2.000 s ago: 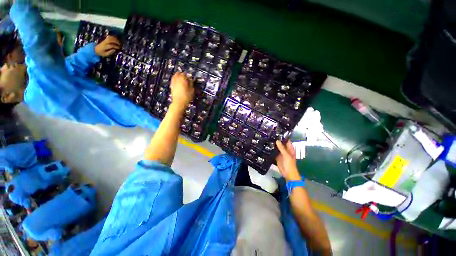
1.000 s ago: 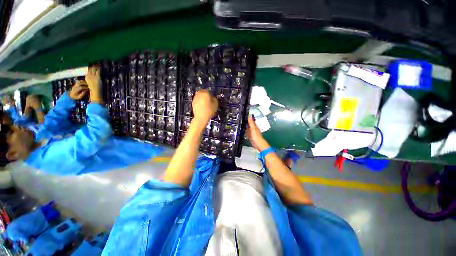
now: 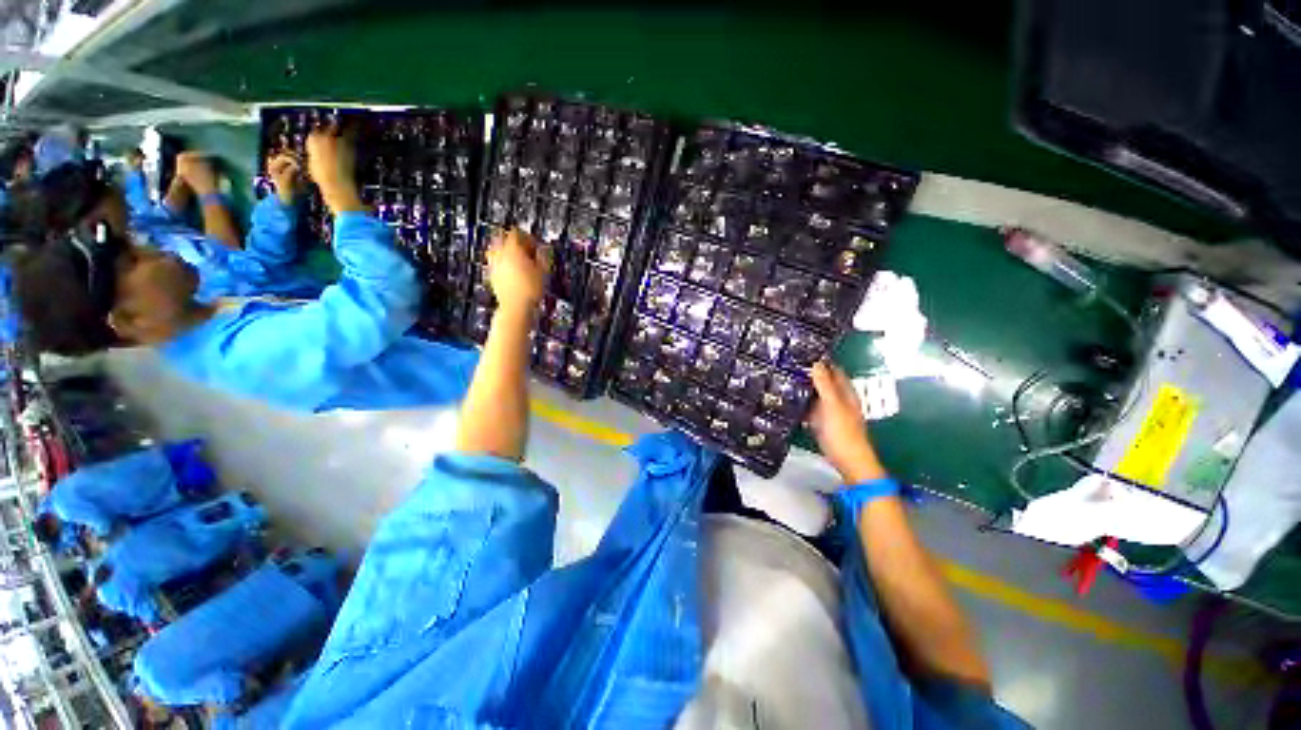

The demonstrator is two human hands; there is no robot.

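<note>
Black blister trays with grids of pockets holding small dark and metallic units lie side by side. The right tray (image 3: 756,278) is angled, its near corner reaching over the bench edge. My right hand (image 3: 839,414), with a blue wrist strap (image 3: 872,491), grips this tray's right edge; its thumb shows and the other fingers are partly hidden. My left hand (image 3: 517,268) is over the middle tray (image 3: 578,171), its fingers bent down at the pockets. Whether it holds a small unit cannot be told.
A crumpled white wipe (image 3: 895,317), tweezers (image 3: 967,362) and a syringe (image 3: 1049,261) lie right of the trays. Beyond are a grey controller box (image 3: 1184,414), cables and a red clip (image 3: 1087,568). A neighbouring worker (image 3: 314,307) in blue reaches over the left tray (image 3: 414,178).
The view has turned. My left hand, over the right tray one second ago, is now over the middle tray. My right hand remains at the right tray's edge.
</note>
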